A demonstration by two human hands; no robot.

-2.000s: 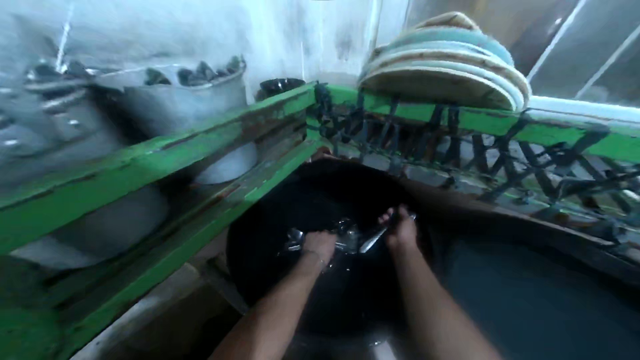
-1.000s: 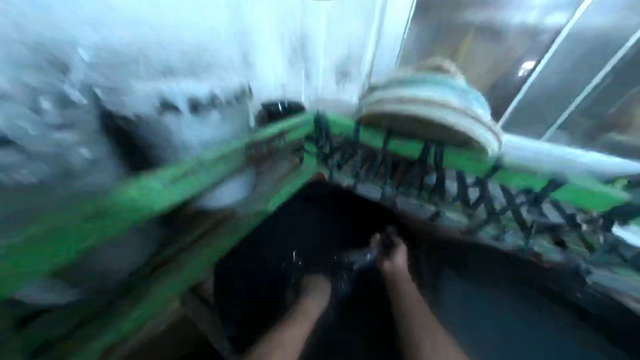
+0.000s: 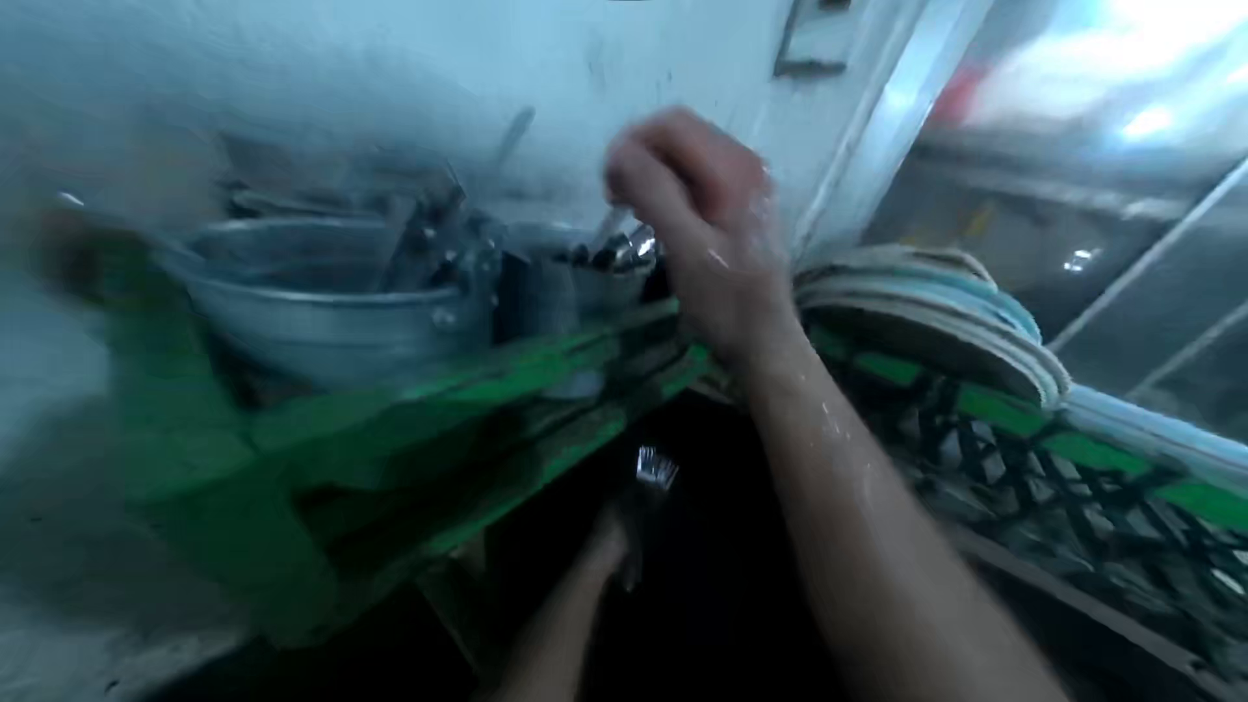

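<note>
My right hand (image 3: 702,214) is raised, wet and blurred, with its fingers curled beside the rim of a metal pot (image 3: 556,297) that holds metal utensils (image 3: 624,253). A shiny strip shows just under the fingers; whether it is in the hand or stands in the pot is unclear. Low in the dark basin (image 3: 721,585), my left hand (image 3: 614,536) is closed around metal forks (image 3: 655,468), their tines pointing up and away. Blur and shadow hide its fingers and the exact number of forks.
A wide aluminum pot (image 3: 331,302) with utensils stands on the green wooden rack (image 3: 390,400) at the left. Round lids or trays (image 3: 926,302) are stacked on the green rail at the right, above a black lattice of strips (image 3: 1063,487). A wall and window lie behind.
My right hand has risen out of the dark basin to the utensil pot on the rack. My left hand remains low in the basin. The view has turned left.
</note>
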